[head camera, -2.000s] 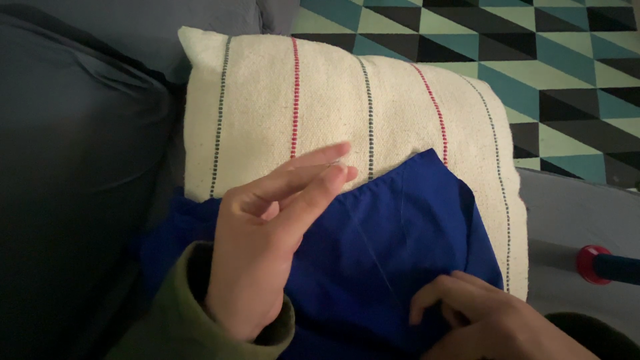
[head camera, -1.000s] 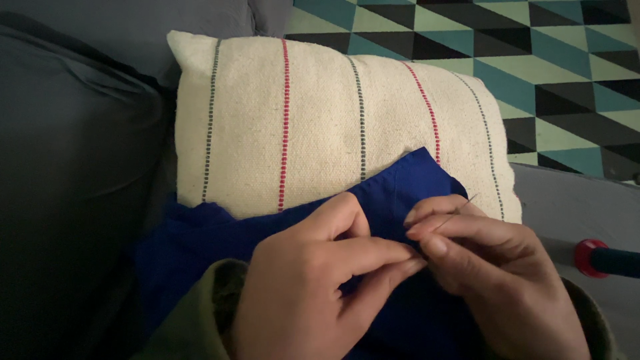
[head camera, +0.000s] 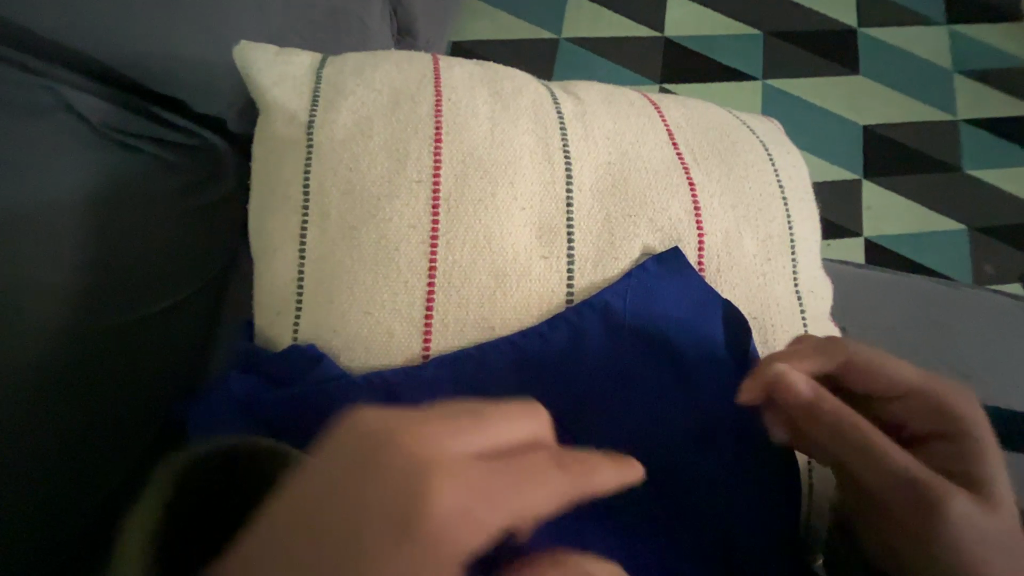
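Blue cloth (head camera: 624, 344) with a hemmed upper edge lies over the lower part of a cream woven pillow (head camera: 496, 184) with red and dark stitched stripes. Over the cloth, at the lower middle, is my left hand (head camera: 456, 480), blurred, its index finger pointing right. A bit of blue shows beneath its fingers, but whether they grip it is unclear. My right hand (head camera: 888, 432) is at the cloth's right edge, thumb and index finger brought together. Blur hides whatever may be between those fingertips; no needle or thread can be made out.
Dark grey upholstery (head camera: 104, 240) runs along the left, and a grey cushioned surface (head camera: 928, 328) lies right of the pillow. Beyond is a rug (head camera: 808, 96) patterned in teal, pale green and black. Part of a dark teal object (head camera: 1005, 424) shows behind my right hand.
One second ago my hands met over the cloth, with a thin needle-like thing at my right fingertips. They are now apart, the right one farther right. That thin thing cannot be made out now.
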